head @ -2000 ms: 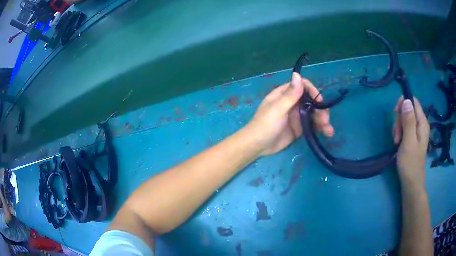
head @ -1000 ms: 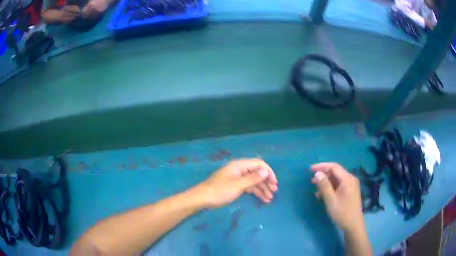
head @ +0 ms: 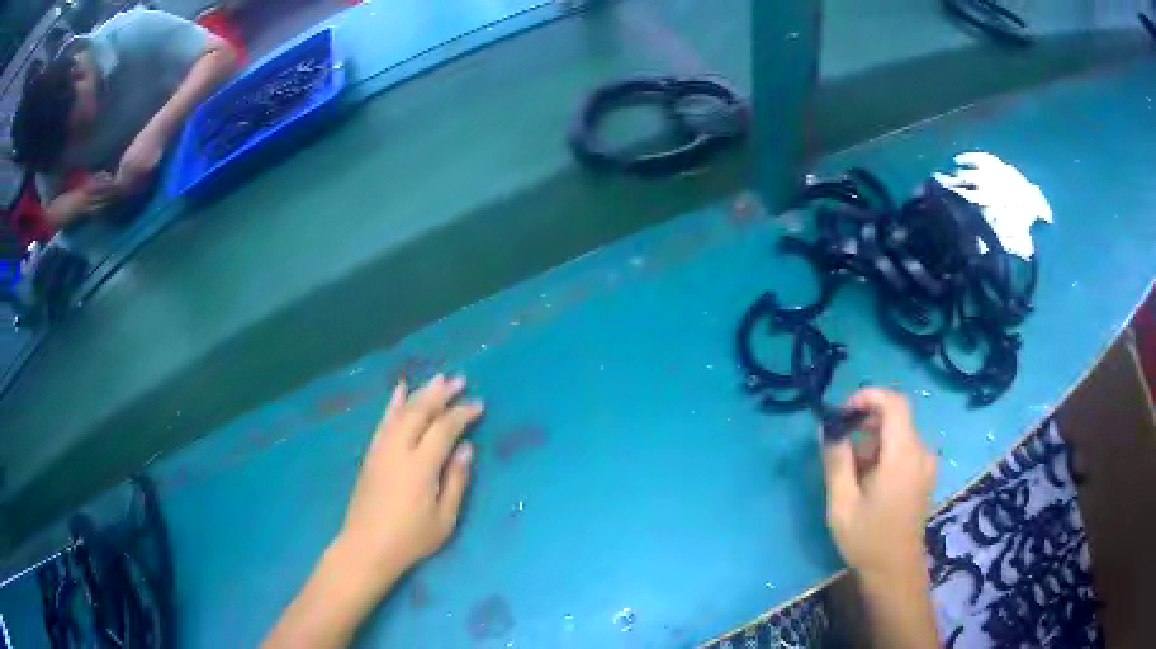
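Note:
A tangled pile of small black yokes [head: 906, 254] lies on the blue-green bench top [head: 609, 469] at the right. A few yokes [head: 789, 355] lie at its near left side. My right hand [head: 877, 488] is just below these, thumb and fingers closed on a small dark part, seemingly a yoke [head: 839, 421]. Most of that part is hidden by the fingers. My left hand [head: 412, 475] is over the bench at the left, palm down, fingers apart, holding nothing. A stack of black headbands [head: 114, 577] lies at the lower left.
Black hoops [head: 659, 124] lie on the green belt [head: 482, 178] beside a green post [head: 786, 102]. A white scrap [head: 1001, 203] touches the pile. A carton of yokes [head: 1014, 545] stands below the bench. Across the belt are a blue bin [head: 260, 108] and a person [head: 127, 102].
The headband assembly held earlier has left my hands, and hoops lie on the belt. My right hand has moved to the yokes and pinches a part. The view has swung right.

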